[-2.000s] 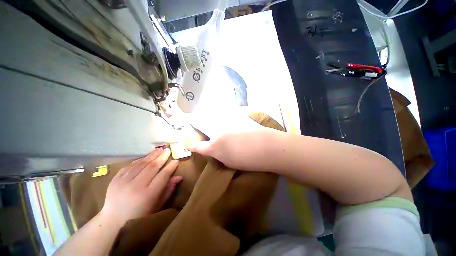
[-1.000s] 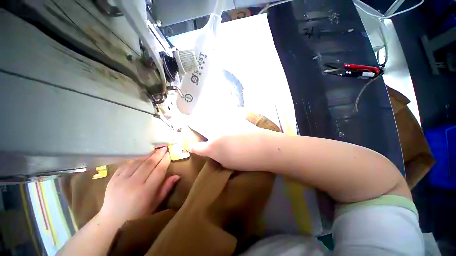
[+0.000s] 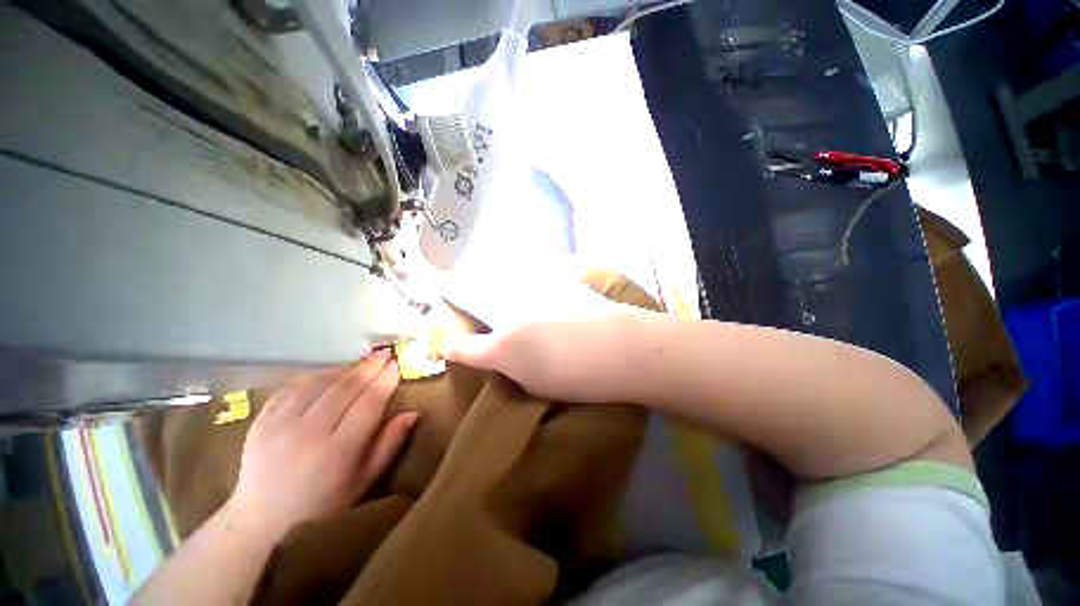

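A large brown bag piece (image 3: 474,462) lies folded below the machine head and over the lap. My left hand (image 3: 317,440) lies flat on it, palm down, fingertips beside a small yellow block (image 3: 419,360). My right hand (image 3: 503,337) reaches in from the right, by the block and the brown piece, its fingers washed out by the lamp glare, so its grip cannot be made out. The needle area of the sewing machine (image 3: 201,237) is just above both hands. A second yellow block (image 3: 233,406) sits on the brown material further left.
Red-and-black snips (image 3: 843,168) lie on the black table section (image 3: 770,107) at right, with a thin cord. Another brown piece (image 3: 977,337) hangs at the right edge. A blue bin (image 3: 1048,367) stands beyond. Striped guide markings (image 3: 104,503) show at lower left.
Both hands stay nearly in the same place. The left thumb has shifted slightly left. The view has shifted slightly.
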